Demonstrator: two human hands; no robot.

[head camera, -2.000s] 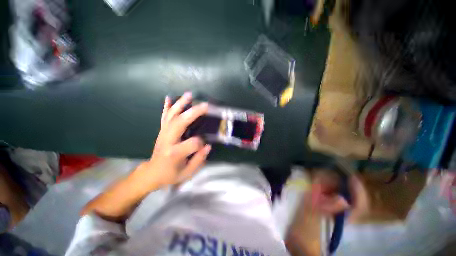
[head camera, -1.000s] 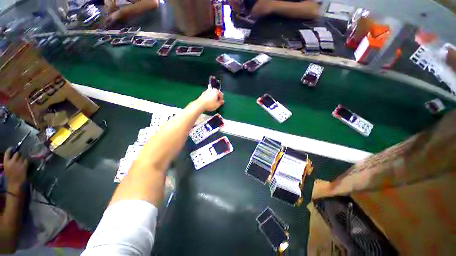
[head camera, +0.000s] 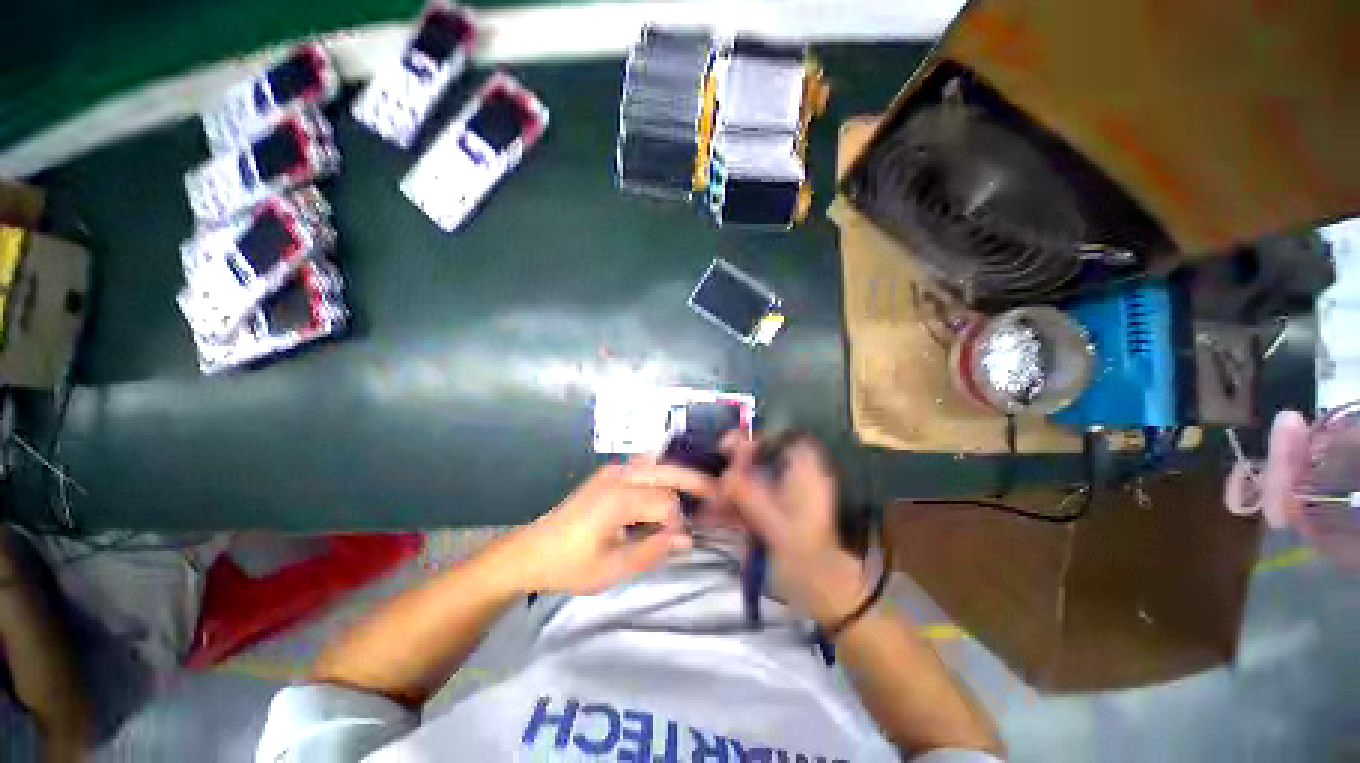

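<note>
A white phone half-assembly (head camera: 634, 422) lies on the dark green bench, its red-marked end to the right. My left hand (head camera: 619, 522) holds a dark flat piece (head camera: 695, 452), which looks like an LCD module, over the phone's near edge. My right hand (head camera: 794, 514) is close against it, blurred, shut on a soldering iron (head camera: 755, 581) with a blue handle. The iron's tip and the contact point are hidden by my fingers. A loose LCD module (head camera: 734, 301) lies just beyond, its yellow-orange tail to the right.
Stacked LCD modules (head camera: 761, 134) stand farther back. Several phones (head camera: 254, 254) overlap at the left. At the right are a cardboard mat (head camera: 895, 373), fume fan (head camera: 970, 179), tip cleaner (head camera: 1019, 362), blue box (head camera: 1141, 350) and large upright cardboard box (head camera: 1193, 105).
The bare arm reaching over the conveyor with a phone has come back. Both hands are now together at the near bench edge over another phone. The view has swung down and right.
</note>
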